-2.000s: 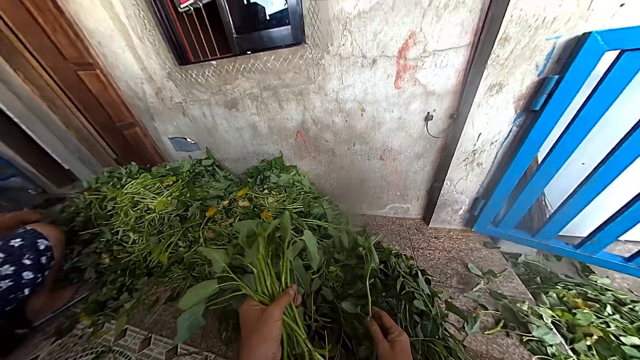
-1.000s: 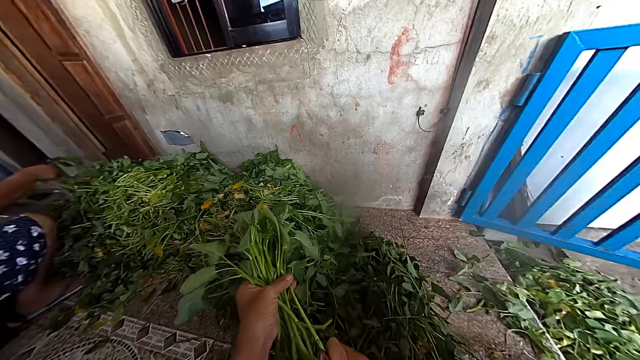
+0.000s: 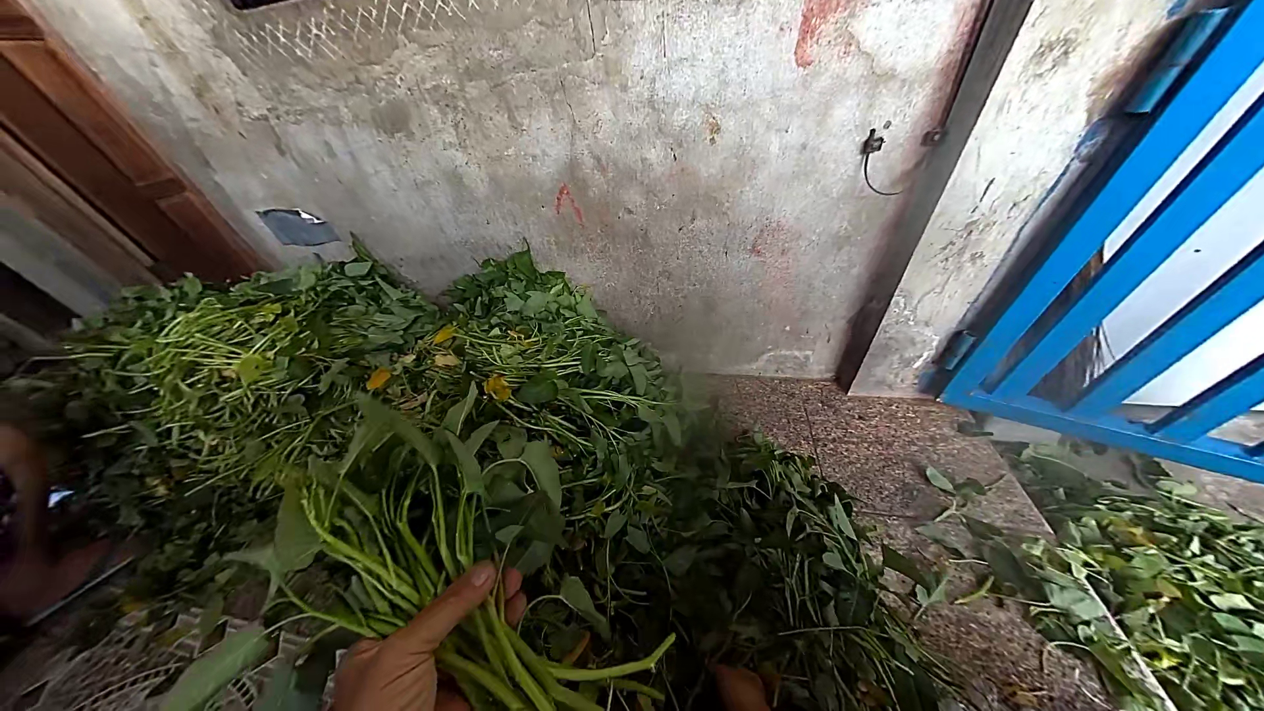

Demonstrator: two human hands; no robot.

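Note:
My left hand point(image 3: 425, 632) is closed around a bunch of leafy green stems point(image 3: 395, 533) at the bottom centre, thumb across them, the cut ends pointing right. Only a small part of my right hand point(image 3: 741, 688) shows at the bottom edge, right of the bunch and against dark leaves; its fingers are hidden. Behind the bunch lies a large heap of leafy greens point(image 3: 247, 365) with a few yellow leaves. A darker pile of leaves point(image 3: 770, 573) spreads to the right of my left hand.
Another person's arm point(image 3: 25, 494) is at the left edge. A worn plaster wall point(image 3: 642, 178) stands behind the heap, with a wooden door point(image 3: 118, 158) at the left. A blue metal gate point(image 3: 1096, 296) is at the right, above more greens point(image 3: 1175, 583) on the speckled stone floor point(image 3: 849, 434).
My left hand has kept hold of the bunch, whose stem ends now tilt rightward. My right hand, plainly seen at first, has moved down mostly out of view. The view has tipped down somewhat.

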